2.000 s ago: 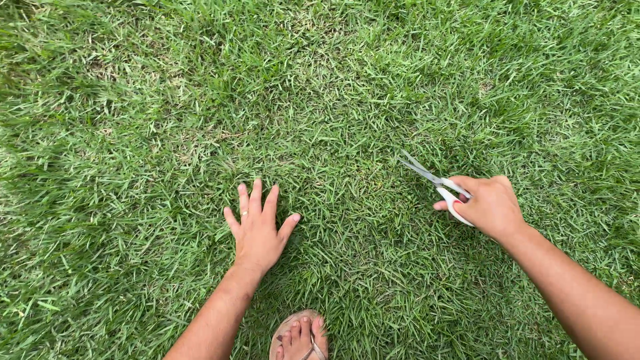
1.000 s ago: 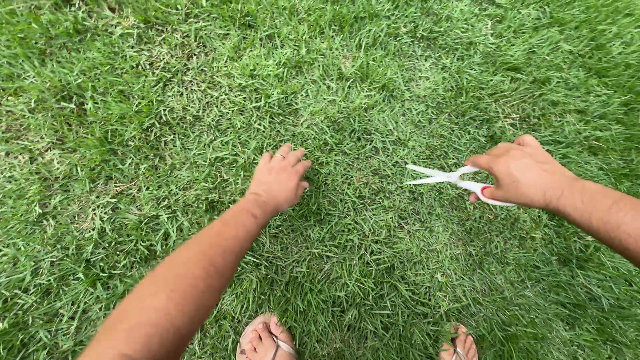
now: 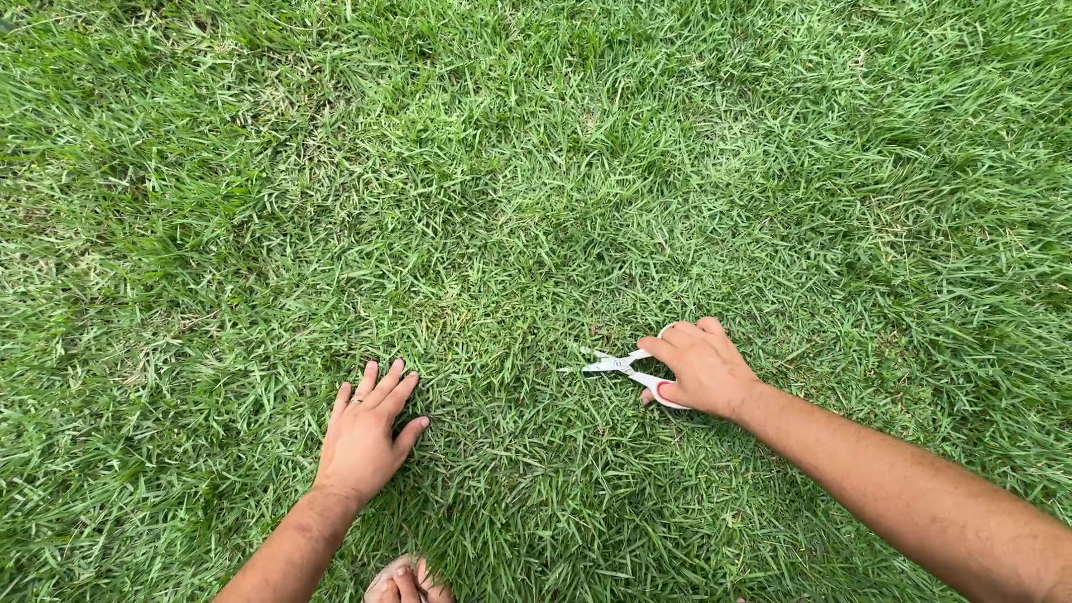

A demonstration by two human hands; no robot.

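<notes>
Green lawn grass (image 3: pixel 536 226) fills the view. At the lower right, my right hand (image 3: pixel 699 364) grips a pair of scissors (image 3: pixel 620 365) by its white handles, which have red on the inside of one loop. The blades point left, parted and low among the grass, with bits of grass over them near the tips. My left hand (image 3: pixel 364 440) lies palm down on the grass to the left of the blades, its fingers spread and holding nothing. A ring is on one of its fingers.
A foot (image 3: pixel 408 582) in a sandal shows at the bottom edge, between my forearms. Longer grass stands along the right side and upper left, and paler, shorter patches lie at the left and centre.
My left hand's fingers, bunched together one second ago, are now spread flat on the grass. The scissors remain in my right hand, with their blades now partly among the grass.
</notes>
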